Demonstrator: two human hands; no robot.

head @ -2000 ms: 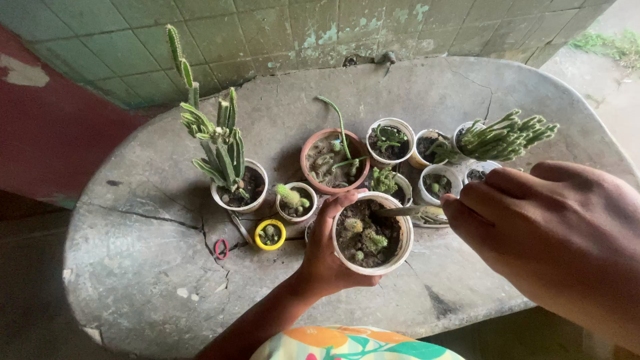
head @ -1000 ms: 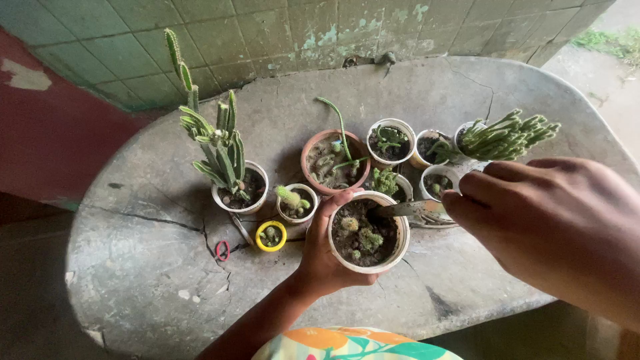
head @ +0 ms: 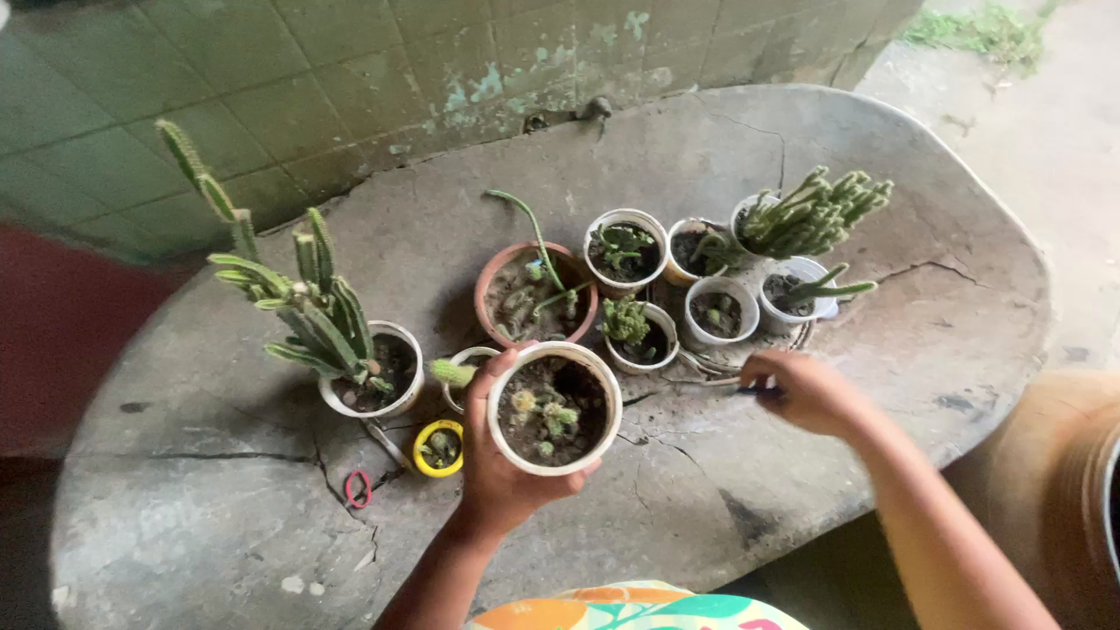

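My left hand (head: 507, 472) grips a white plastic pot (head: 555, 409) of soil with small cacti in it and a dark hollow at its upper right. Over the table, right of that pot, my right hand (head: 801, 389) is closed on a dark handle (head: 767, 391); the rest of the tool is hard to make out. Just behind the held pot stand a terracotta-coloured pot (head: 490, 324) and a white pot with a clustered cactus (head: 626, 322). A small white pot with a pale cactus (head: 453, 374) is partly covered by my left hand.
Several white potted cacti and succulents stand at the right, among them a bushy one (head: 814, 213). A tall cactus (head: 328, 324) stands at the left, near a yellow pot (head: 438, 448) and red-handled scissors (head: 358, 489). The cracked concrete table (head: 192, 525) meets a tiled wall.
My right hand has drawn away from the held pot and is lower, near the table. The metal blade that was in the soil is out of the pot. My left hand still holds the pot.
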